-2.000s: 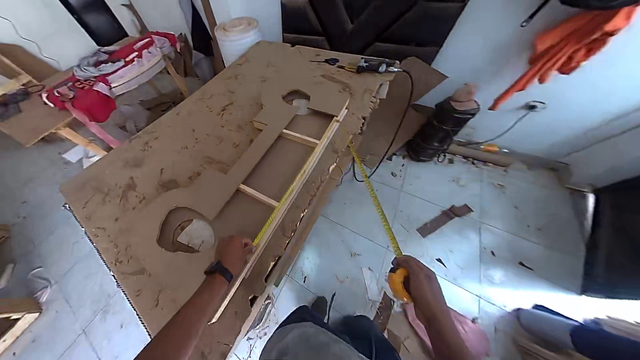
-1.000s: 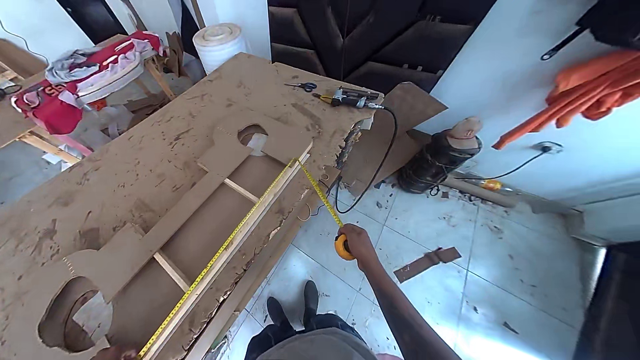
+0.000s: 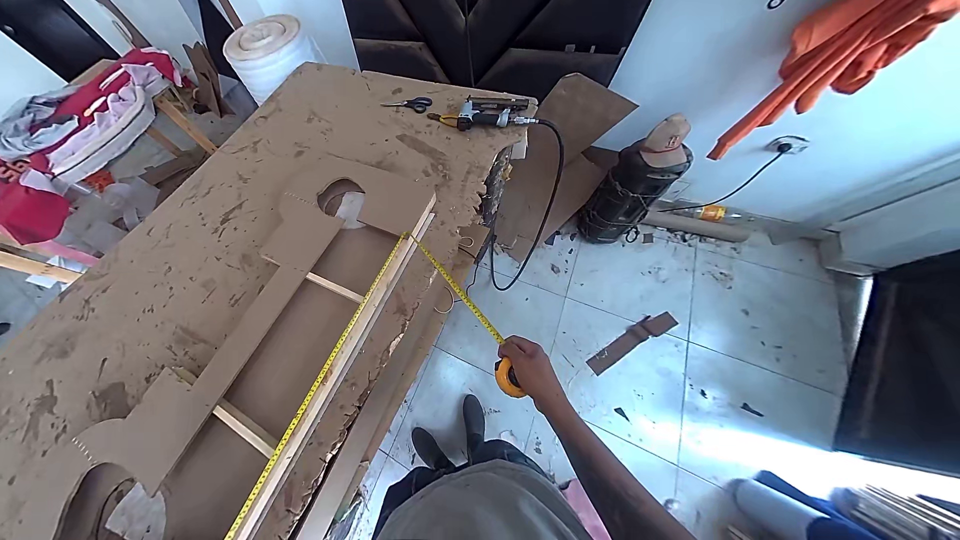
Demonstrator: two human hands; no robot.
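Observation:
My right hand [image 3: 529, 367] grips the orange case of a tape measure [image 3: 509, 378] beyond the table's right edge. Its yellow blade [image 3: 337, 349] lies along a long wooden strip [image 3: 379, 300], bends near the strip's far end and slants down to the case. My left hand is outside the view, and so is the blade's near end. The strip edges a brown cardboard or fibreboard frame [image 3: 255, 337] with rounded cutouts at both ends. Short wooden crosspieces [image 3: 244, 427] span its opening.
On the worktable [image 3: 247, 165] lie scissors [image 3: 409, 103] and an air nailer [image 3: 491, 112] with a black hose [image 3: 559, 180]. A wrapped black cylinder [image 3: 634, 187] stands by the wall. A brown offcut [image 3: 632, 343] lies on the tiled floor. A white roll [image 3: 266, 56] stands behind the table.
My right hand has moved toward the far end of the table with the tape case. My left hand, on the near part of the strip two seconds ago, has left the view. The view has shifted.

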